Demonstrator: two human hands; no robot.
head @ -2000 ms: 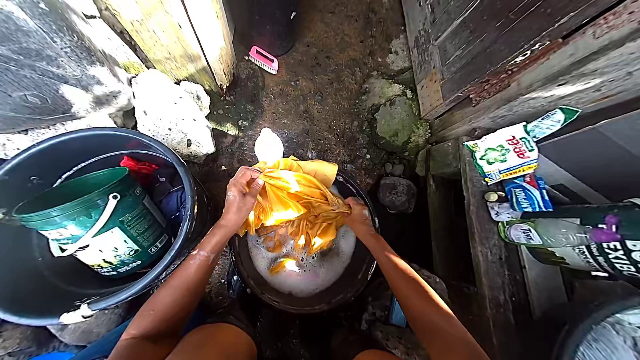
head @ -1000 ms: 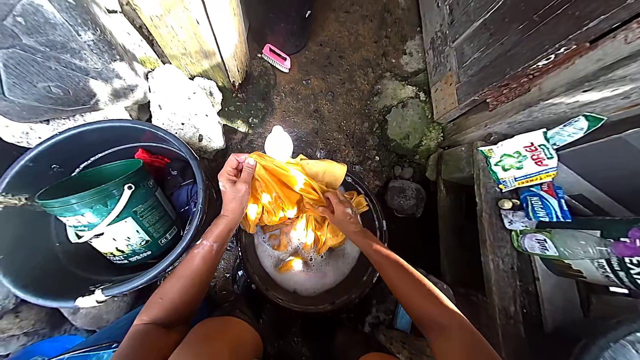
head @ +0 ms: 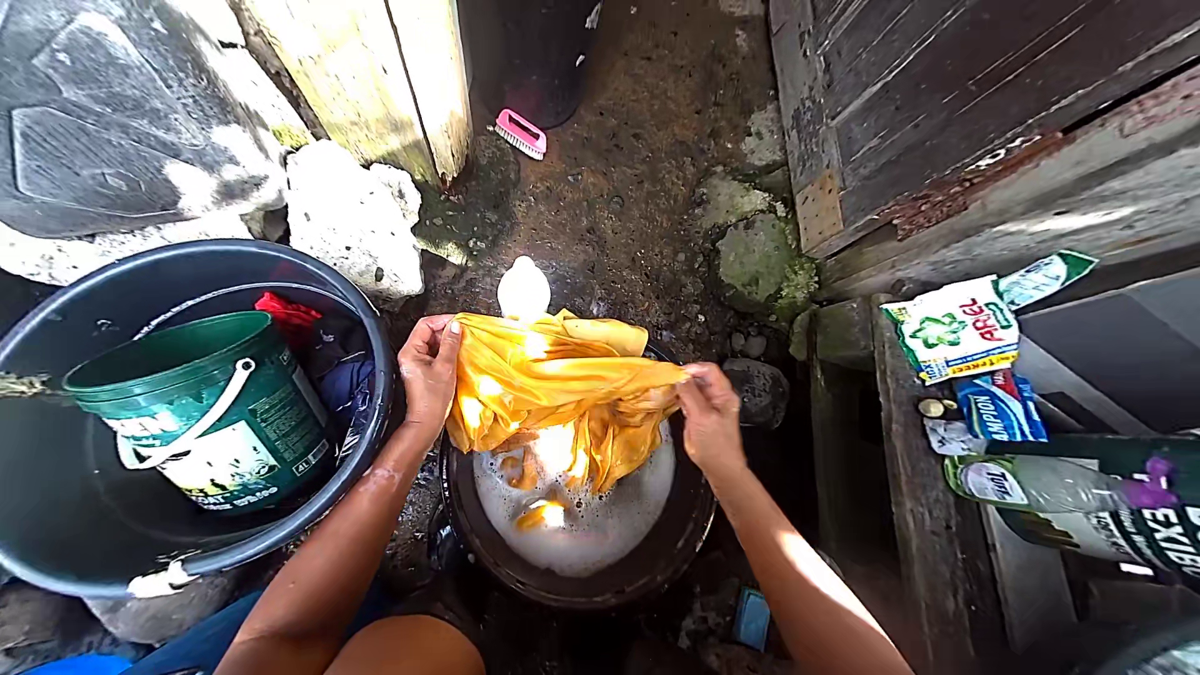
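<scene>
A wet yellow cloth [head: 553,375] is stretched between my two hands over a dark round basin [head: 581,595] of sudsy water [head: 591,534]. My left hand [head: 431,367] pinches the cloth's upper left edge. At its right edge, my right hand [head: 712,408] grips it between thumb and fingers. The cloth's lower folds hang down to the suds, and a small yellow part [head: 542,514] shows at the water's surface. A white rounded object [head: 524,289], brightly sunlit, stands just beyond the cloth.
At left, a large black tub [head: 56,572] holds a green bucket [head: 202,412] and dark and red clothes [head: 289,317]. A pink brush [head: 520,134] lies on the ground ahead. Detergent packets [head: 954,330] and a plastic bottle [head: 1041,485] lie on the right ledge beside a wooden wall.
My hands have moved apart, my right hand to the right, and the cloth, bunched before, is now spread wider between them.
</scene>
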